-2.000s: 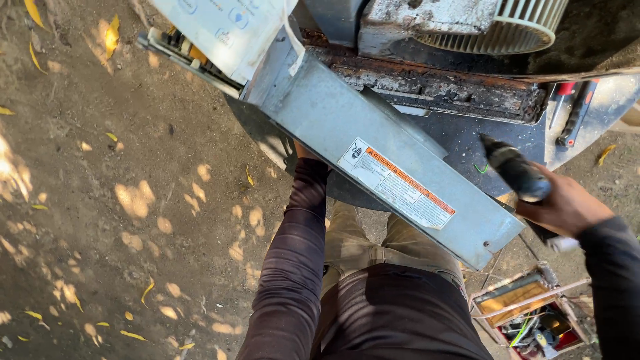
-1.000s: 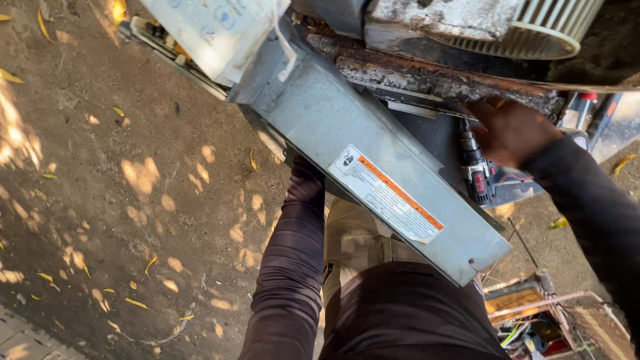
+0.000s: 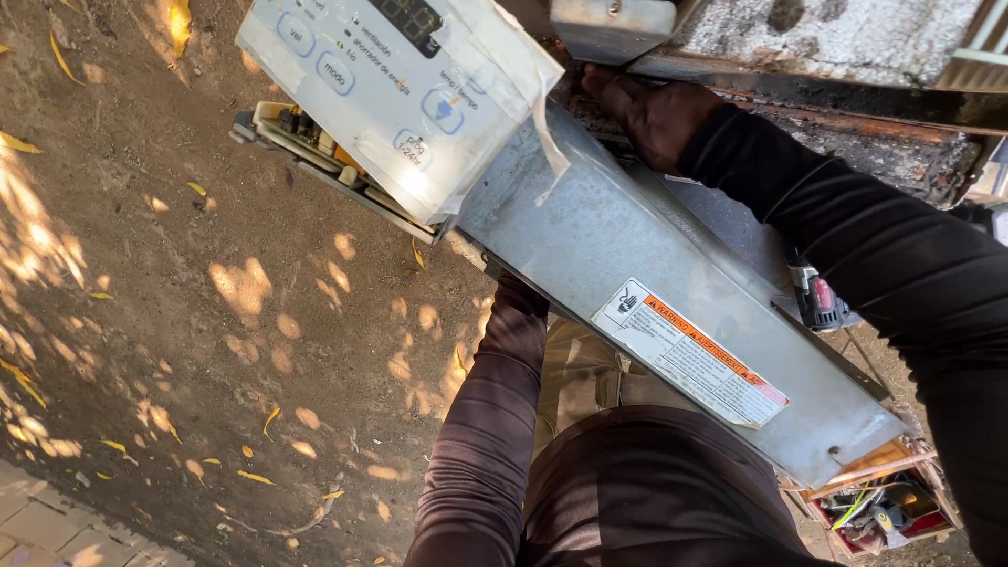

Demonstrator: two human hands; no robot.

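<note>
A long galvanized sheet-metal housing (image 3: 598,228) with a warning label (image 3: 693,354) lies slantwise across the view. At its upper left end is a white air-conditioner control panel (image 3: 378,87) with loose clear tape. My left hand is hidden beneath the housing; only its sleeve shows. My right hand (image 3: 654,114) reaches to the gap between the housing and the dirty, rusted unit base (image 3: 866,150), its fingertips partly in shadow. Whether it grips anything is unclear. The power drill (image 3: 819,295) rests right of the housing, beneath my right forearm.
A blower wheel (image 3: 980,55) shows at the top right, beside a flaking white block (image 3: 811,35). An open toolbox (image 3: 890,504) with tools sits at the lower right on the ground. Dirt with leaves spreads at left, with paving (image 3: 55,520) at the lower left corner.
My right hand, which held the drill two seconds ago, has let it go and moved left across the unit's base to the gap near the control panel. The drill now rests beside the housing.
</note>
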